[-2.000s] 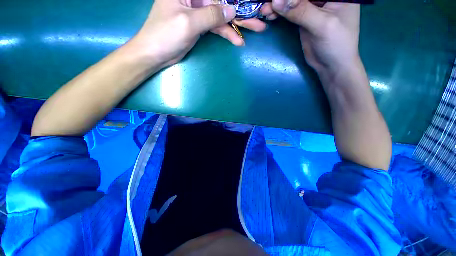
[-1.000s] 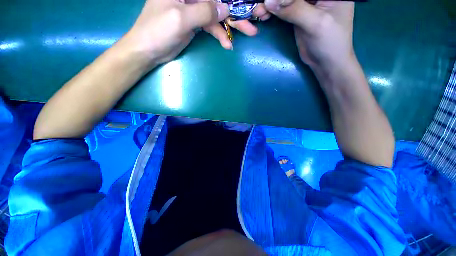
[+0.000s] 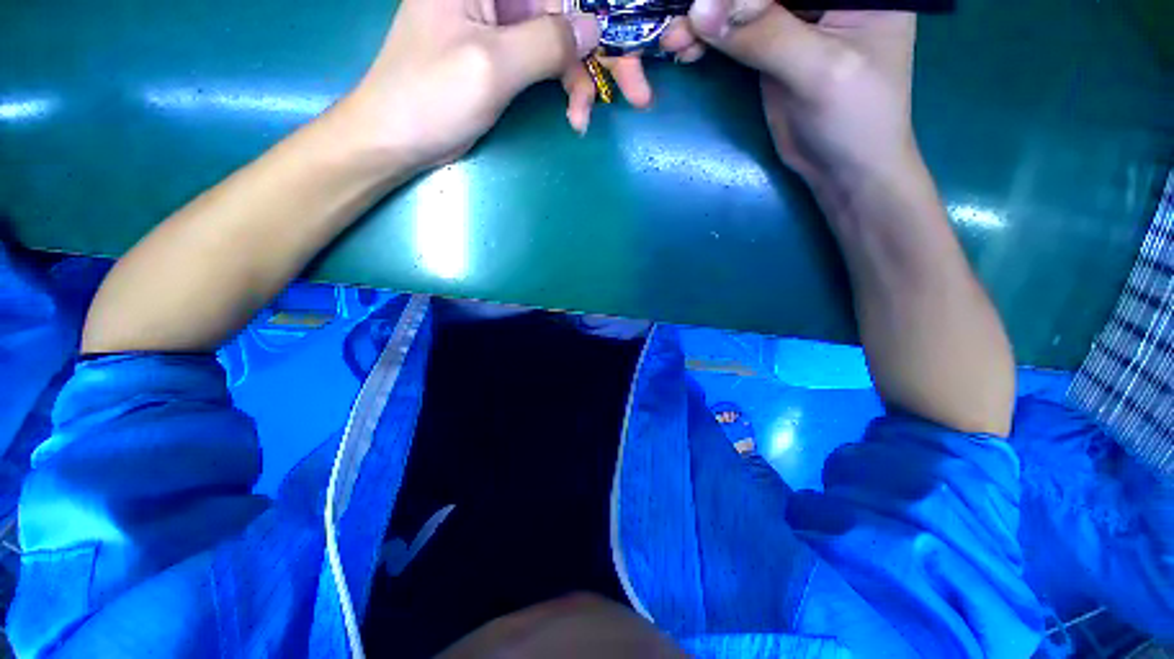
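Note:
A round watch case (image 3: 631,28) with a shiny silver-and-black inside is at the top edge of the view, partly cut off. My left hand (image 3: 483,64) holds it by its left side between thumb and fingers. A thin yellow-orange strip (image 3: 599,80) hangs below the case beside my left fingertips. My right hand (image 3: 811,58) is at the right side of the case and holds a black tool (image 3: 888,5), probably tweezers, lying across the hand. The tool's tip cannot be made out.
The glossy green bench (image 3: 541,232) runs under both hands, with its near edge before my body. Ridged, striped trays (image 3: 1139,348) stand at the right edge. A person's blue sleeve (image 3: 1094,502) shows at the lower right. A foot in a sandal (image 3: 734,425) shows below the bench.
The case and both hands have shifted slightly right since one second ago. The left fingers below the case have spread and changed position around the yellow-orange strip.

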